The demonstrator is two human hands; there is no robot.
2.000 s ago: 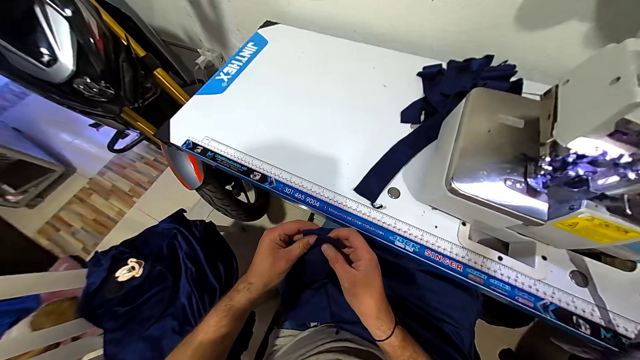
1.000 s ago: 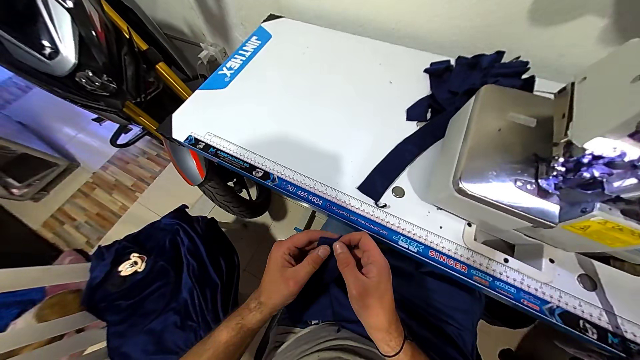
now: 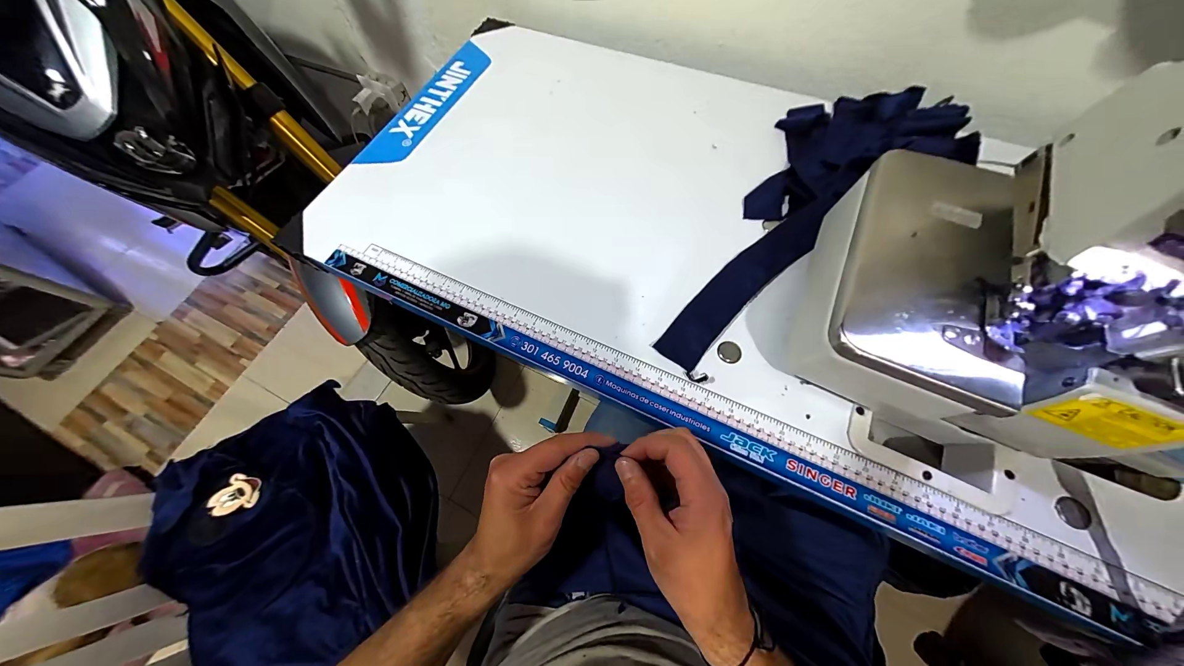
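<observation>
Dark navy fabric point(image 3: 768, 536) lies over the lap, below the front edge of a white sewing table. My left hand point(image 3: 536, 499) pinches a small raised part of this fabric between thumb and forefinger. Close beside it, my right hand point(image 3: 680, 509) grips the same part from the other side, thumb and forefinger together. The fingertips nearly touch and partly hide the pinched fabric. A navy fabric strip point(image 3: 740, 287) trails across the tabletop from a bunched pile of fabric point(image 3: 860, 139), left of the sewing machine point(image 3: 934, 287).
A measuring tape strip point(image 3: 555, 344) runs along the front edge of the white table point(image 3: 555, 166). At left, navy velvety fabric with a cartoon patch point(image 3: 314, 518) drapes over a white slatted chair point(image 3: 74, 524). Behind it stands a motorcycle with its tire point(image 3: 425, 356) near the table.
</observation>
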